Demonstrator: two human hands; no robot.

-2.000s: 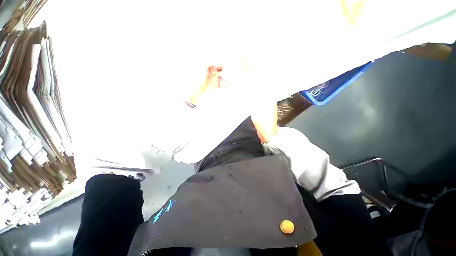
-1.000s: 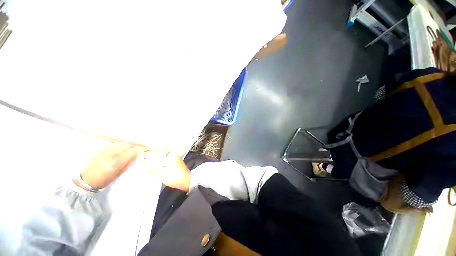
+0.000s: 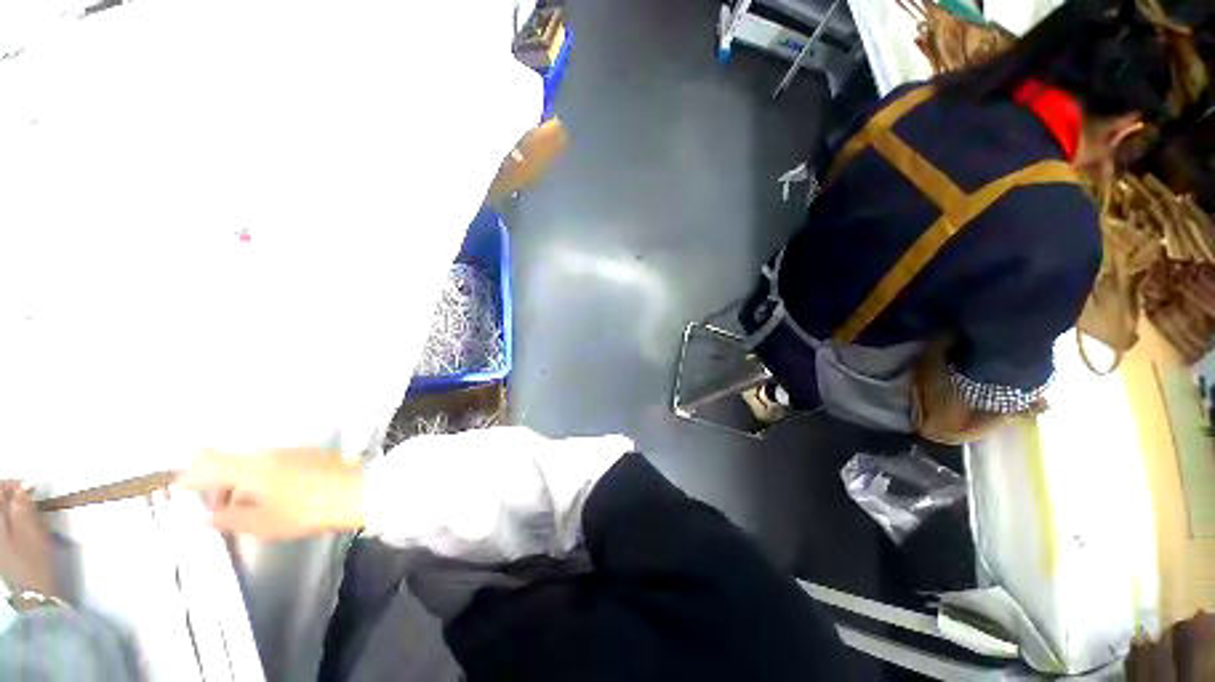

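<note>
A narrow brown strip (image 3: 109, 490) lies across the near part of the white table at the lower left. My right hand (image 3: 273, 493) is at its right end, with the fingers closed on it. My left hand (image 3: 24, 540) is at its left end, partly cut off by the picture's left edge; its fingertips touch the strip. A white piece with dark edge lines (image 3: 160, 580) runs down from the strip between my hands. Glare hides where the pieces end against the table.
The white table (image 3: 253, 173) ends at a curved right edge. Below it stands a blue bin (image 3: 493, 300) with pale tangled strands. On the grey floor are a metal-frame stool (image 3: 713, 373) and a plastic bag (image 3: 906, 490). A person (image 3: 953, 240) sits at another bench (image 3: 1066, 493) with brown pieces.
The view has swung right, so the seated person and other bench show more fully. My hands now appear farther left and apart, with the strip between them.
</note>
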